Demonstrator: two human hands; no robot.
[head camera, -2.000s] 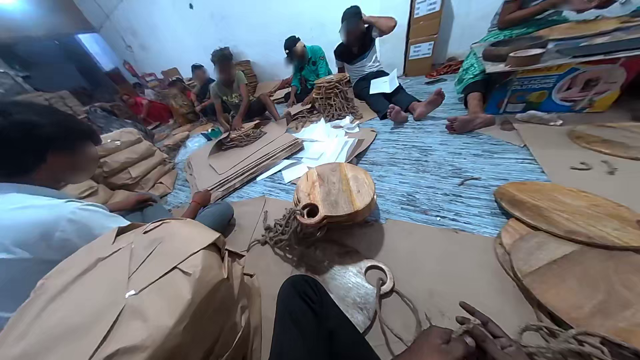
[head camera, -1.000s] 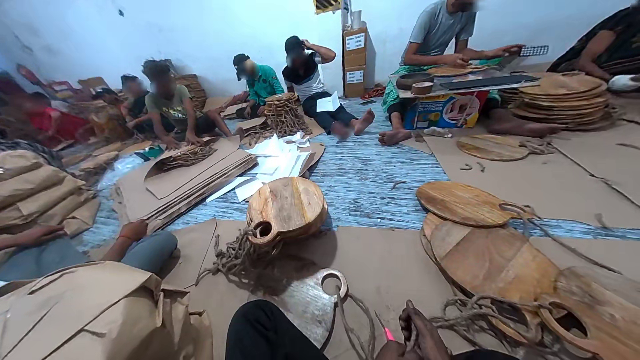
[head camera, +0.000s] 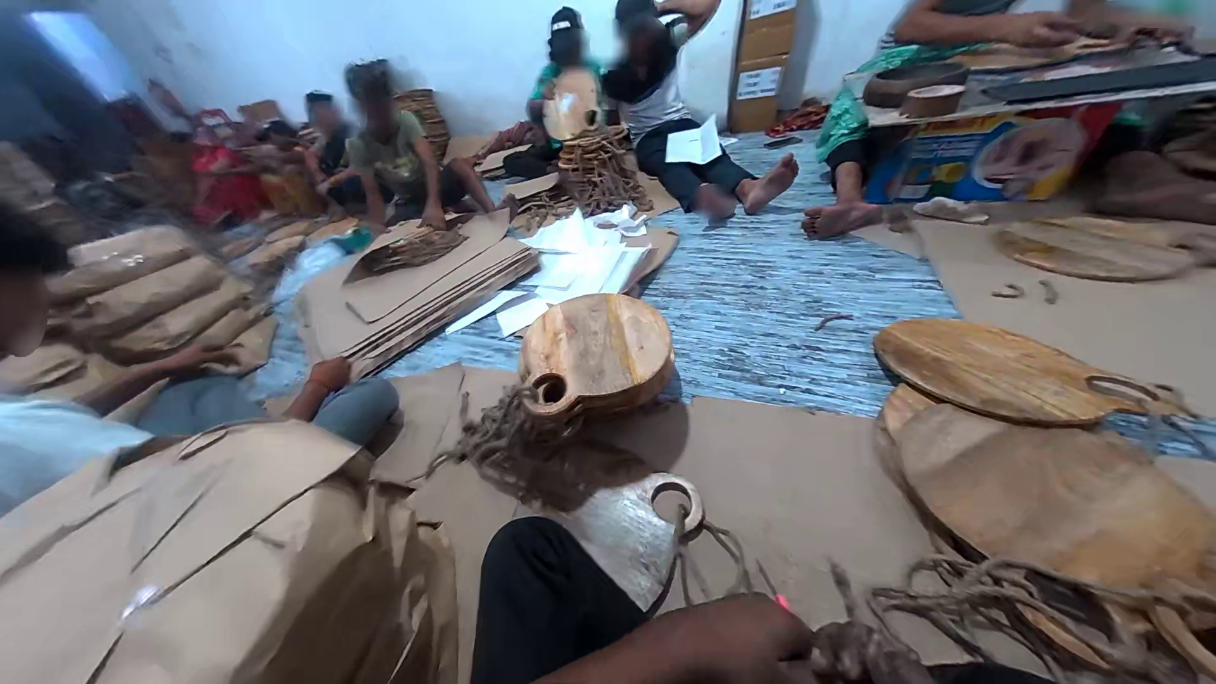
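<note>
At the bottom edge, partly cut off, my left hand (head camera: 731, 632) and my right hand (head camera: 869, 654) are close together, blurred, with cord at the fingers; the grip is unclear. A small pink thing (head camera: 783, 602) shows beside the left one. Beyond my knee lies a pale board (head camera: 617, 532) with a ring-shaped handle and a brown cord (head camera: 727, 546) through its hole. Behind it stands a stack of round wooden boards (head camera: 608, 351) with tangled cords (head camera: 503, 427) at its left. At right, larger round wooden boards (head camera: 1054, 484) overlap, with cords (head camera: 988, 598) near my right hand.
A brown paper-wrapped bundle (head camera: 209, 560) fills the lower left, near a seated co-worker (head camera: 57, 427). Cardboard sheets (head camera: 408, 294) and white papers (head camera: 584, 266) lie farther back. Several people sit along the wall. Another board (head camera: 1092, 249) rests at right on cardboard.
The co-worker in green at the back now holds up a round board, which was not raised earlier. My hands remain low near the cords. The view has swung right, then partly back left.
</note>
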